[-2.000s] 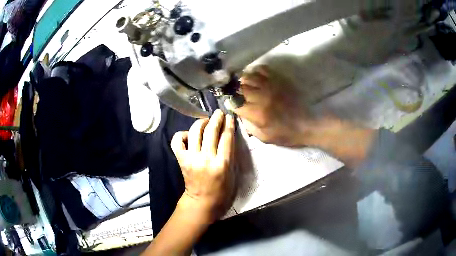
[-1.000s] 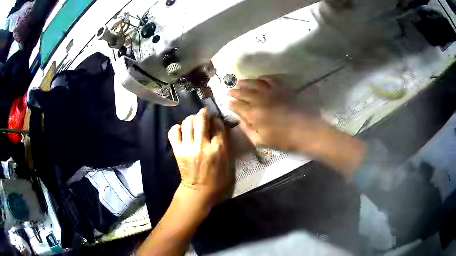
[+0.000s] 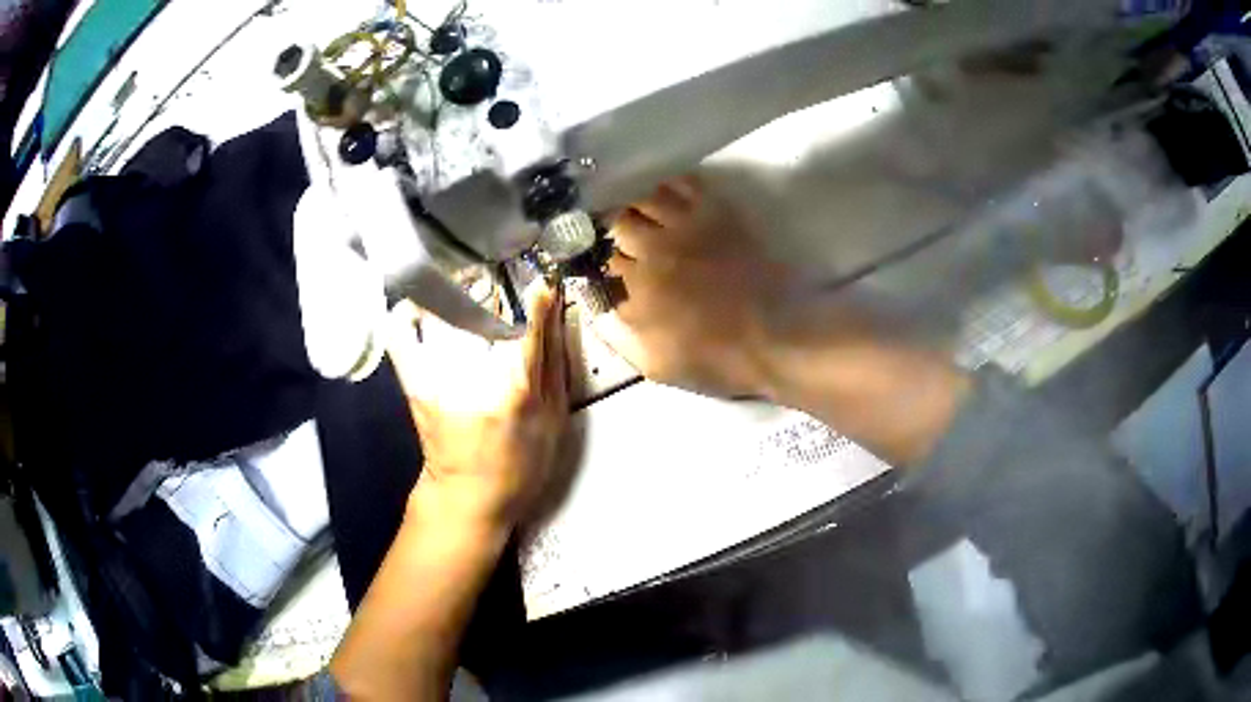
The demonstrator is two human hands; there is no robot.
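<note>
Dark cloth (image 3: 192, 329) lies bunched left of the white sewing machine head (image 3: 473, 144), and a dark strip (image 3: 368, 480) of it runs down past my left wrist. White pieces (image 3: 240, 528) show at its lower edge. My left hand (image 3: 480, 405) lies at the needle area, fingers together and pointing at the presser foot (image 3: 528, 281). Whether it pinches cloth is hidden. My right hand (image 3: 693, 295) is blurred, with curled fingers just right of the foot beside a ribbed knob (image 3: 567, 235). What its fingers touch cannot be made out.
The machine arm (image 3: 782, 96) crosses above my right hand. A curved white guard (image 3: 336, 281) stands left of the needle. A yellowish ring (image 3: 1077, 295) lies on the right of the bed. The curved table edge (image 3: 727, 539) runs below my hands. Teal material (image 3: 96, 62) shows at upper left.
My left hand has moved from the cloth in front of the foot up and left beside the needle. The narrow dark piece near the right fingers no longer shows. The view has shifted slightly.
</note>
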